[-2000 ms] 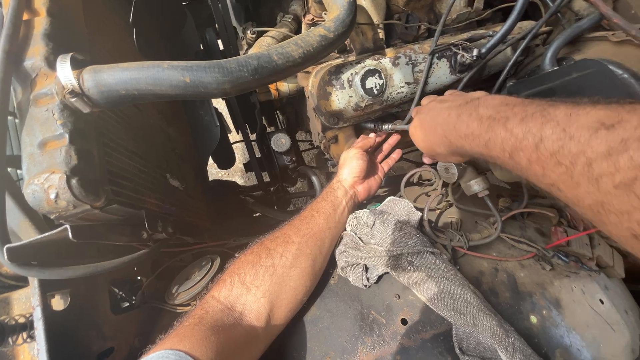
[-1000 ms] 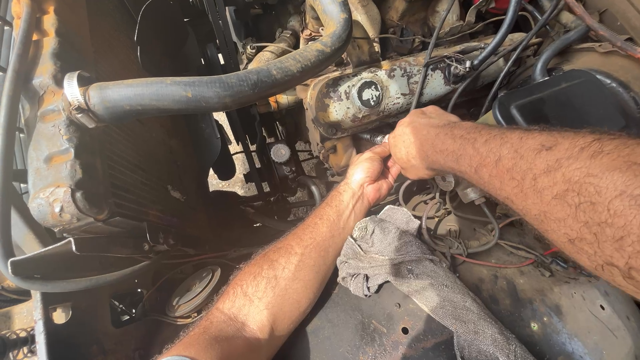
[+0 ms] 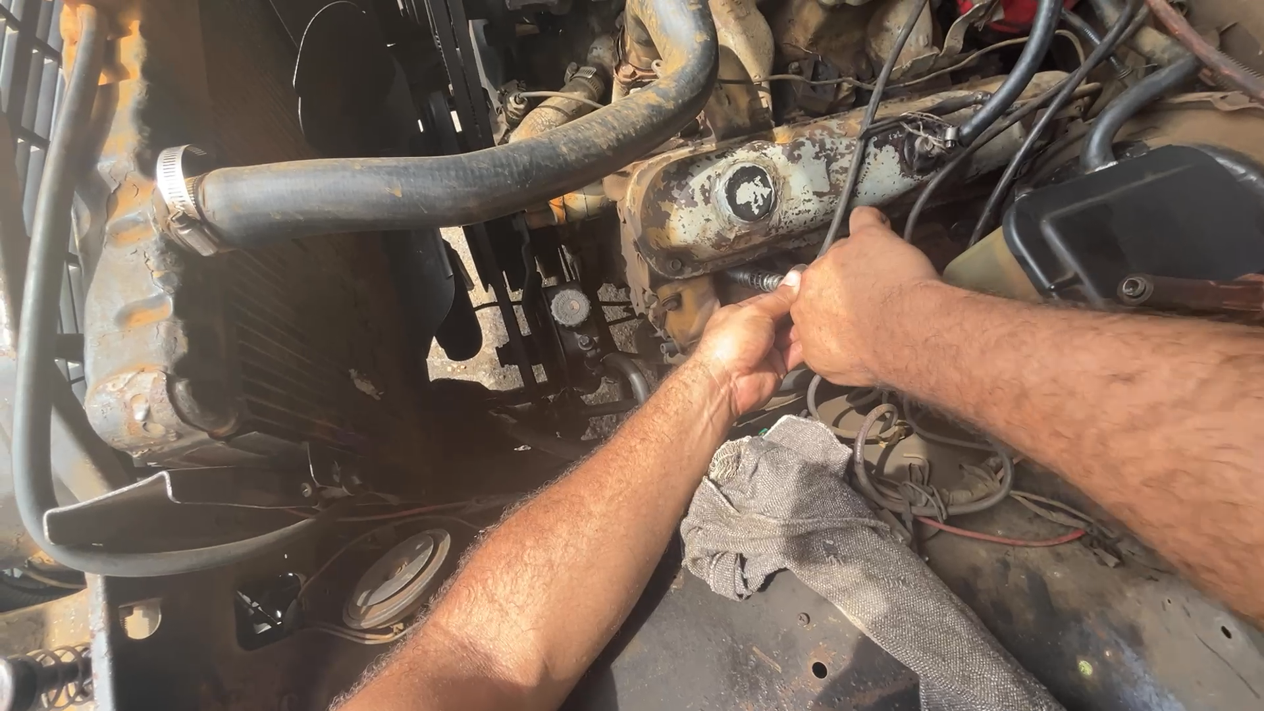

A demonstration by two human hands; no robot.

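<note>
Just below the worn valve cover [image 3: 810, 197] of an engine, my two hands meet. My left hand [image 3: 748, 346] pinches a small metal tool shaft [image 3: 758, 279], whose far end runs in under the cover. Against its fingers, my right hand [image 3: 861, 296] is curled, back of the hand toward the camera; it closes on the near end of the tool, which it mostly hides. A thin black cable [image 3: 869, 128] passes behind the right hand. A grey rag [image 3: 805, 513] lies below both hands.
A thick radiator hose [image 3: 444, 188] with a metal clamp [image 3: 185, 197] crosses the upper left to the radiator [image 3: 138, 296]. Loose wires [image 3: 973, 499] lie under my right forearm. A black plastic housing [image 3: 1136, 217] stands at the right. A round metal part [image 3: 398, 580] sits lower left.
Two seconds ago my left hand was spread with its palm up, beside the metal tool in my right hand. Its fingers have since closed in on the tool, against the right hand.
</note>
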